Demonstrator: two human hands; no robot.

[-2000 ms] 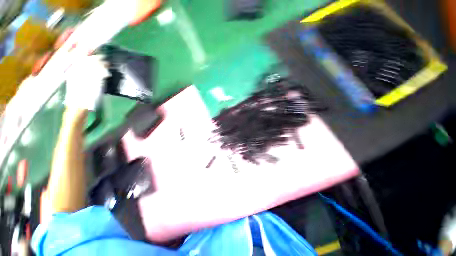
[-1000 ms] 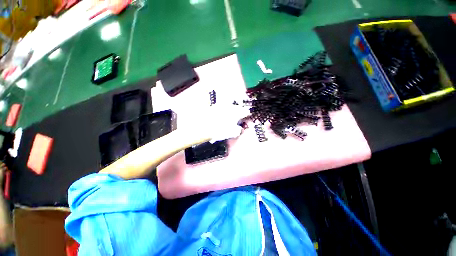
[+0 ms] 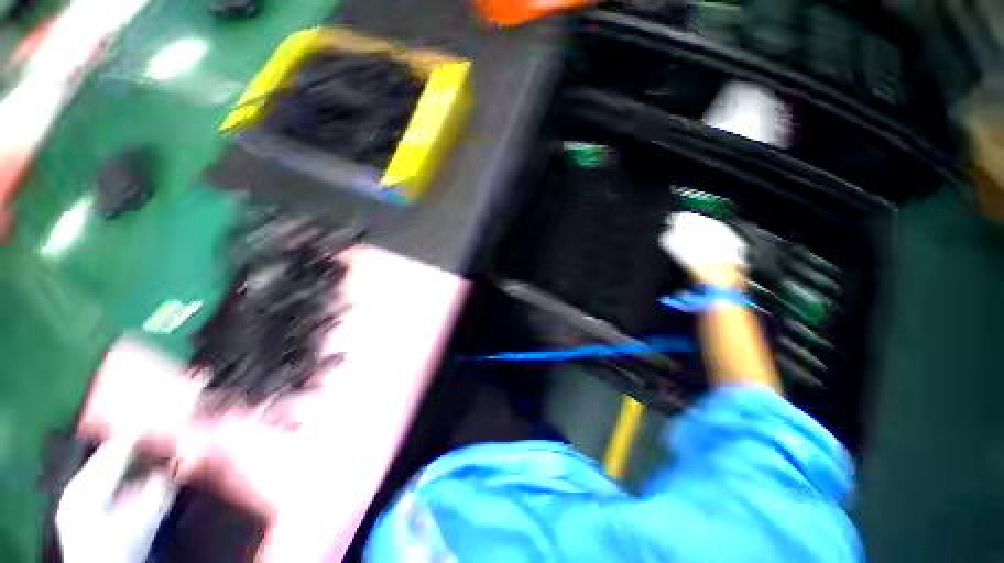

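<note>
My right hand (image 3: pixel 706 244), in a white glove with a blue wrist strap, is over the black board tray (image 3: pixel 595 231) at the right. A green circuit board edge (image 3: pixel 701 199) shows just beyond its fingers. Whether the fingers grip a board is blurred. My left hand (image 3: pixel 116 504), gloved in white, is at the lower left by the pink mat (image 3: pixel 385 319), and its fingers are too blurred to read. A heap of black comb-shaped strips (image 3: pixel 270 319) lies on the mat's upper left part.
A blue-and-yellow box (image 3: pixel 429 127) of black strips stands beyond the mat. The green belt (image 3: pixel 143 220) runs at the left with a dark object (image 3: pixel 123 181) on it. More green boards (image 3: pixel 801 299) stand in the tray. A blue cord (image 3: pixel 561 354) crosses between mat and tray.
The view has swung right to the board tray. My right hand has come into view over it. My left hand is now at the lower left, away from the strip heap.
</note>
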